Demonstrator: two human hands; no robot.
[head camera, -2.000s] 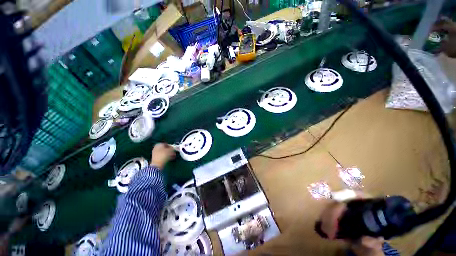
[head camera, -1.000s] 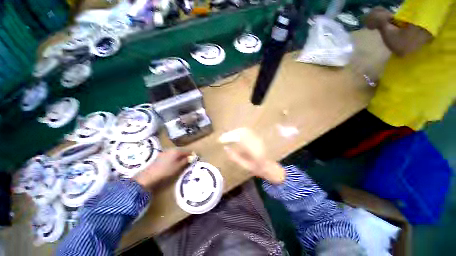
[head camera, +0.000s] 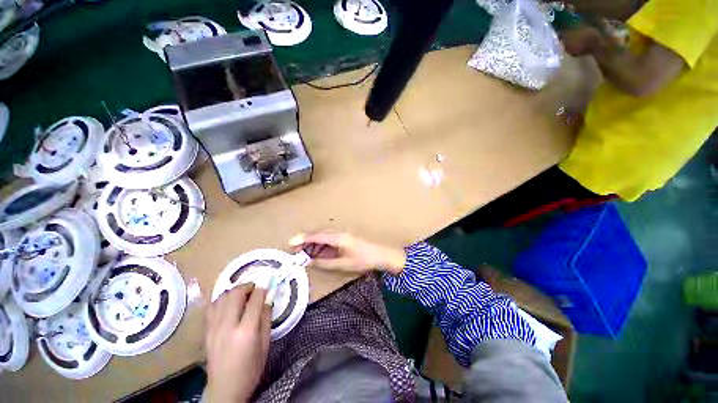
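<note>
A round white lamp base (head camera: 293, 303) with dark curved slots lies at the bench's front edge, close to my body. My left hand (head camera: 238, 330) is over its lower left part, with the fingertips at a small whitish piece near the disc's middle. My right hand (head camera: 334, 252) is at the disc's upper right rim, with thumb and finger pinched at a small white tab or part there. The fingers hide just what is held. The black electric screwdriver (head camera: 401, 59) hangs over the bench, away from both hands.
Several lamp bases (head camera: 135, 305) are piled at left. A grey metal screw feeder (head camera: 240, 118) stands beyond the disc. More bases (head camera: 277, 21) lie on the green belt. A bag of white parts (head camera: 516, 49) is near a person in yellow (head camera: 649, 118). A blue crate (head camera: 584, 264) stands below right.
The view has moved closer to the bench. My left hand has moved from the disc's upper left onto its face. My right hand has come to the disc's rim.
</note>
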